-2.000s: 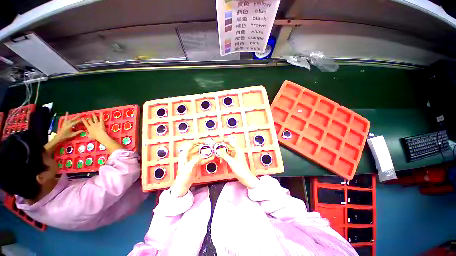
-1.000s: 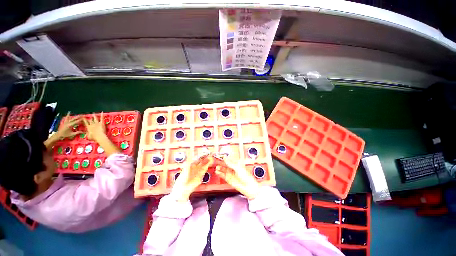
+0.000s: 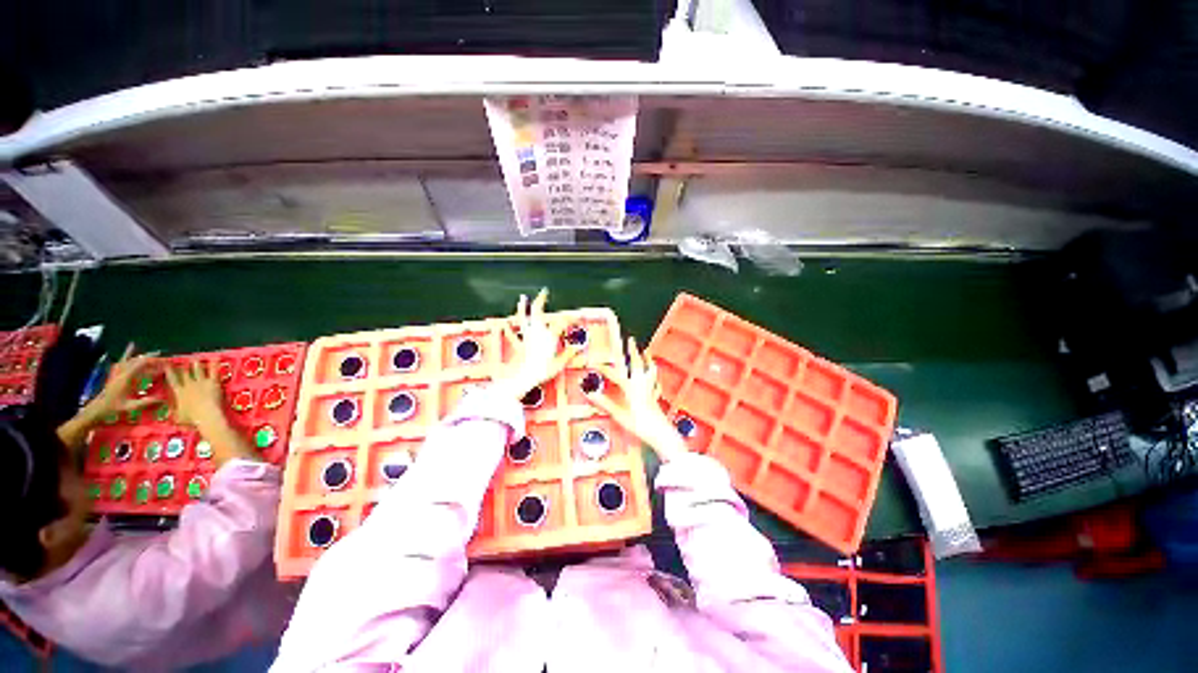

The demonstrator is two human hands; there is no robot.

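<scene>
A pale orange tray with square pockets lies in front of me, holding several dark-faced watch heads and a paler one. My left hand is over its upper right part, fingers spread, thumb beside a dark watch head in the top right pocket. My right hand is over the tray's right edge, its thumb at a dark watch head in the pocket below; whether it grips it is unclear. My left sleeve hides several pockets.
An angled orange-red tray at the right holds one dark watch head. Beyond are a white box and keyboard. A person in pink works at a red tray at left. A colour chart hangs ahead.
My hands have moved from the tray's lower middle to its upper right. Dark watch heads now show in the two upper right pockets, which were empty. The view has shifted, so the bench appears further left and lower.
</scene>
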